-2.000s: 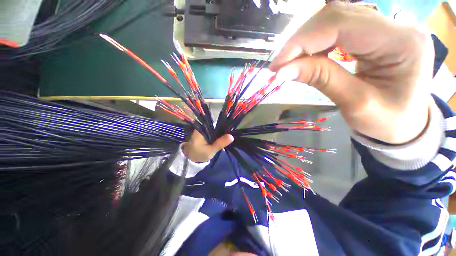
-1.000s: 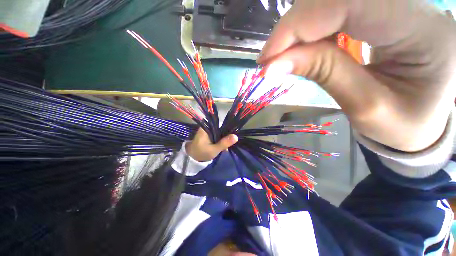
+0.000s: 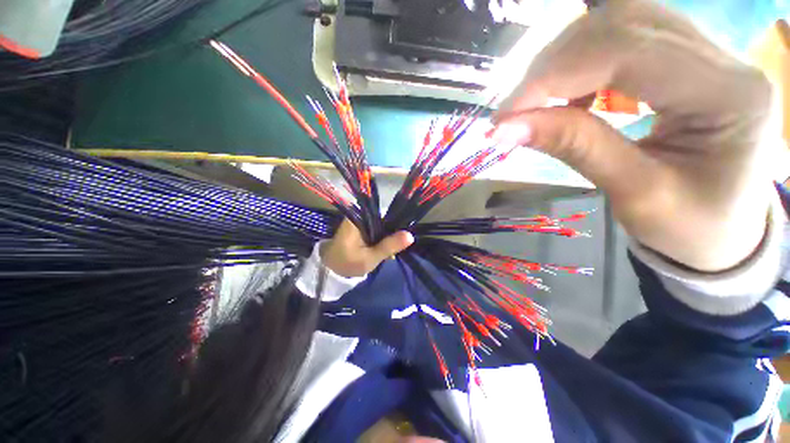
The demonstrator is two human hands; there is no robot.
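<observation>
A thick bunch of black jacketed cables runs in from the left. My left hand is closed around it near the centre, and its ends fan out up, right and down. The ends show short red cores with thin silvery tips and small red sleeves. My right hand is at the upper right, thumb and forefinger pinched together at the tips of the upper-right strands. Whatever lies between the fingertips is too small and washed out to tell.
A black metal machine stands on the green bench. Bright red-orange contents show behind my right hand. A black cable mass hangs at left. A grey part with a red-orange edge is at the upper left corner.
My right hand has moved a little right and away from the camera since a second ago, its fingertips still pinched at the upper-right strands. The left hand still holds the bunch.
</observation>
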